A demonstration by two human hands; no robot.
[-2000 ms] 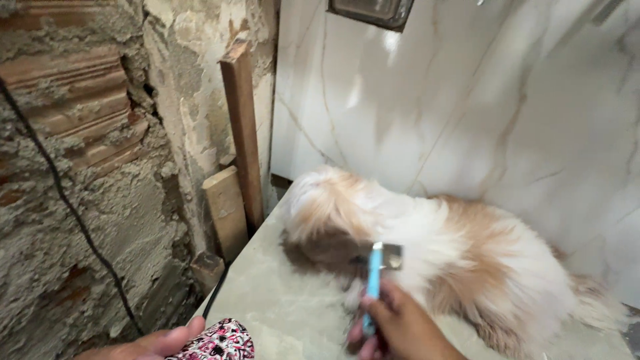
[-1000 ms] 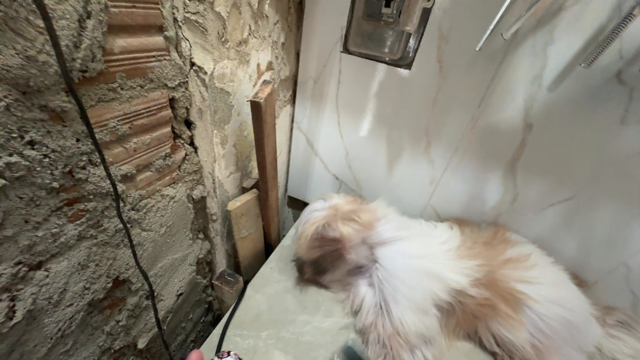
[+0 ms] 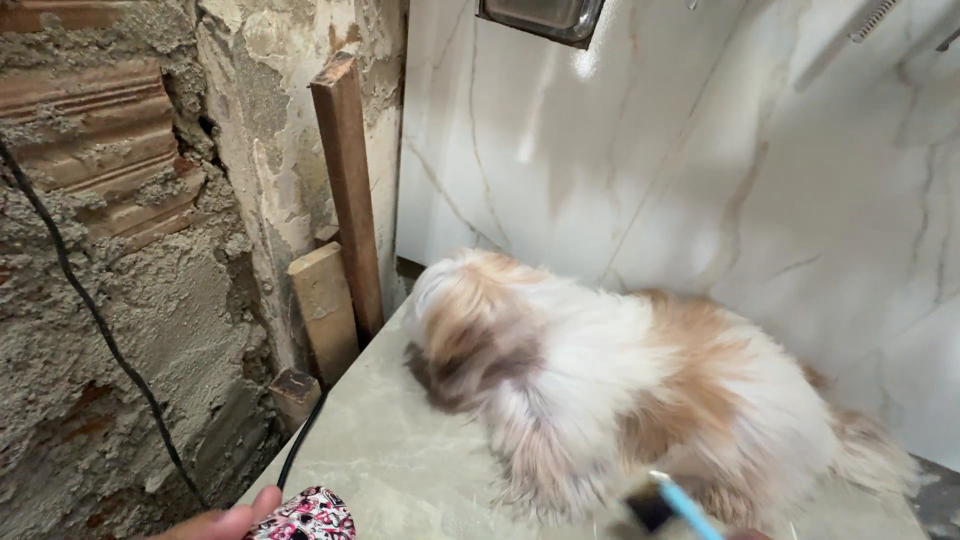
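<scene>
A long-haired white and tan dog (image 3: 600, 360) is on a pale stone-look tabletop (image 3: 375, 450), its head low toward the left corner. At the bottom left my left hand (image 3: 225, 521) is around a pink, black and white patterned object (image 3: 307, 516); only its rounded end shows. A light-blue handled grooming tool (image 3: 686, 510) with a blurred dark head is in front of the dog's belly and hind leg, apart from my left hand. Of my right hand (image 3: 748, 535) only a sliver shows at the bottom edge, at the tool's handle.
Wooden pieces (image 3: 349, 187) lean in the corner beyond the tabletop's left edge. A black cable (image 3: 304, 435) runs along that edge, another (image 3: 97, 315) hangs before the rough brick wall (image 3: 97, 150). Behind the dog stands a marble-look panel (image 3: 637, 150) with a recessed box (image 3: 544, 15).
My right hand and the blue tool, over the dog's shoulder two seconds ago, are now lower and farther right. The dog's head has shifted slightly.
</scene>
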